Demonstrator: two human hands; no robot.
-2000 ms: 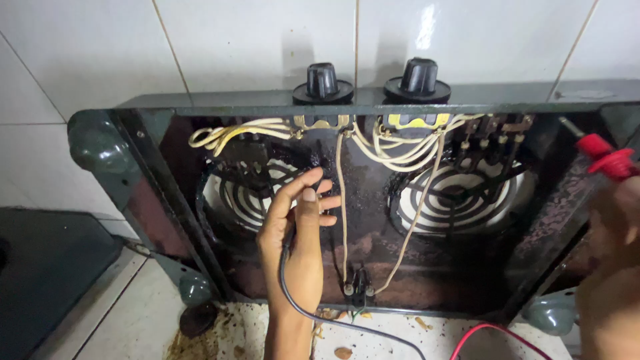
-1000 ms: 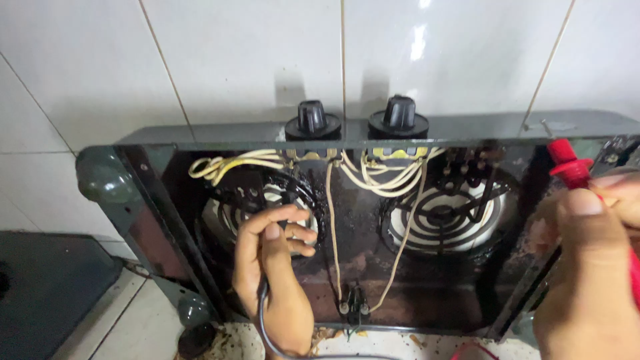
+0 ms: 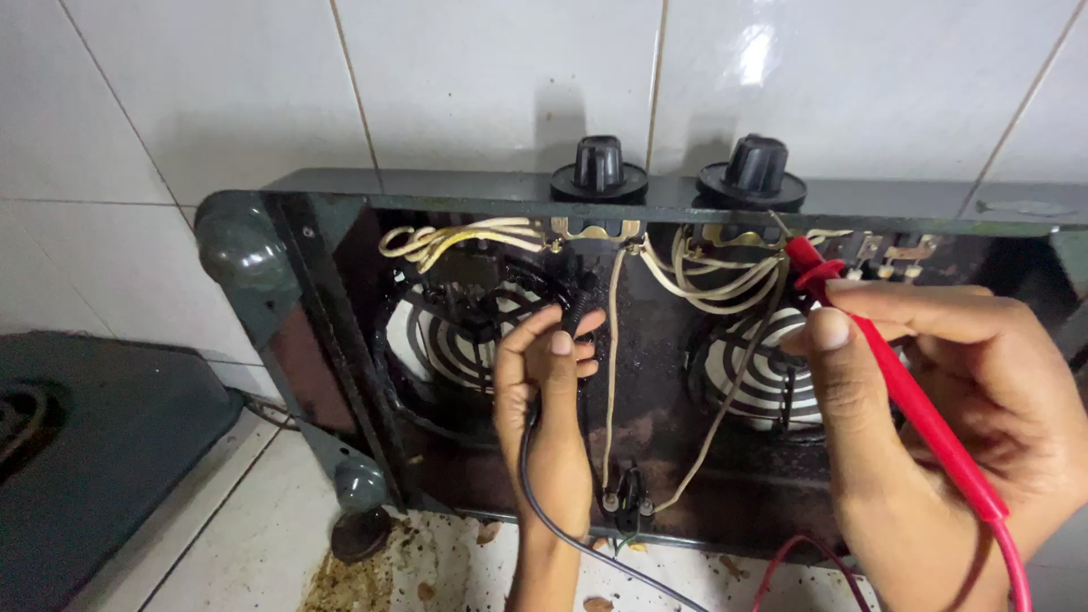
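A two-burner electric hotplate (image 3: 663, 527) stands on its side against the wall, its wired underside facing me. My right hand (image 3: 943, 416) holds a red test probe (image 3: 901, 378) like a pen, its metal tip near the lower edge of the right black knob (image 3: 756, 170). Whether the tip touches metal is hard to tell. My left hand (image 3: 552, 391) is closed around a black plug or probe body (image 3: 580, 304) in front of the left coil burner (image 3: 450, 336); a black lead (image 3: 544, 510) runs down from this hand. Cream wires (image 3: 722, 293) loop below the knobs, and two run to bottom terminals (image 3: 629, 503).
Another dark hotplate or stove (image 3: 110, 442) lies at the left. White tiles (image 3: 476, 85) rise behind. Brown grime (image 3: 340, 586) and small dry bits (image 3: 597, 604) lie on the tiled counter. A red lead (image 3: 799, 544) curves below my right hand.
My right hand has brought the red probe leftwards from the hotplate's right end to near the right knob. My left hand stays in front of the left burner.
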